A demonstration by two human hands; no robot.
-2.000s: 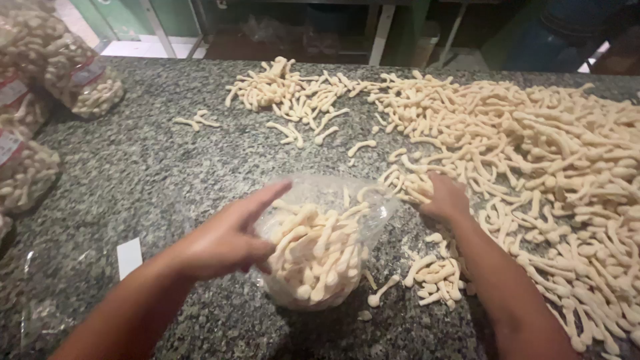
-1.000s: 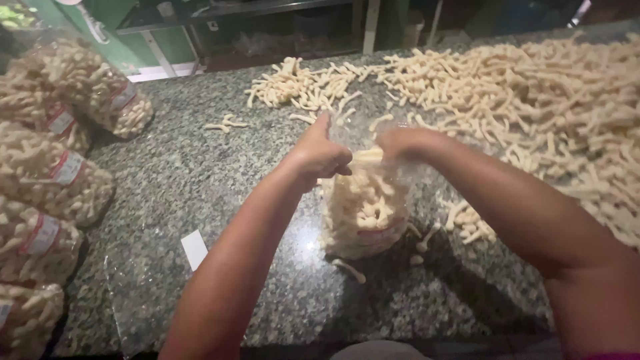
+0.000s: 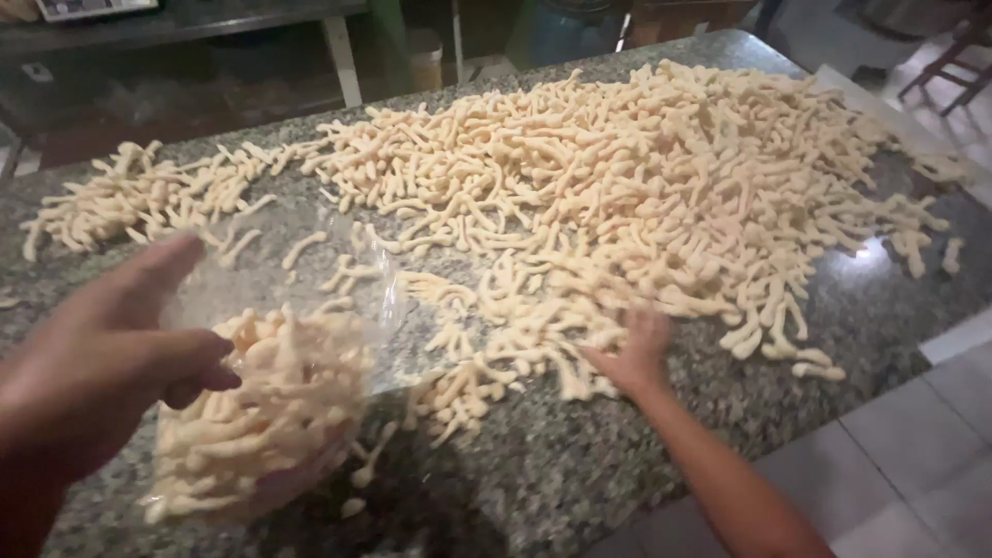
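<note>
A clear plastic bag (image 3: 263, 418), partly filled with pale stick-shaped snacks, stands at the lower left with its mouth spread. My left hand (image 3: 132, 349) is at the bag's left rim, index finger and thumb apart; the fingers look to be on the film, though the grip is blurred. A big heap of the same pale snacks (image 3: 620, 170) covers much of the granite counter. My right hand (image 3: 639, 349) lies at the near edge of the heap, fingers spread and touching the snacks. Whether any are held under it cannot be told.
A smaller pile of snacks (image 3: 147, 194) lies at the far left of the granite counter (image 3: 558, 465). Loose pieces are scattered around the bag. Beyond the counter are a metal table (image 3: 232, 23), a blue container (image 3: 570, 35) and a wooden stool (image 3: 953, 70). Tiled floor shows at right.
My right hand has moved from the bag's mouth to the near edge of the heap. The view has swung right, and the filled bags at left are out of view.
</note>
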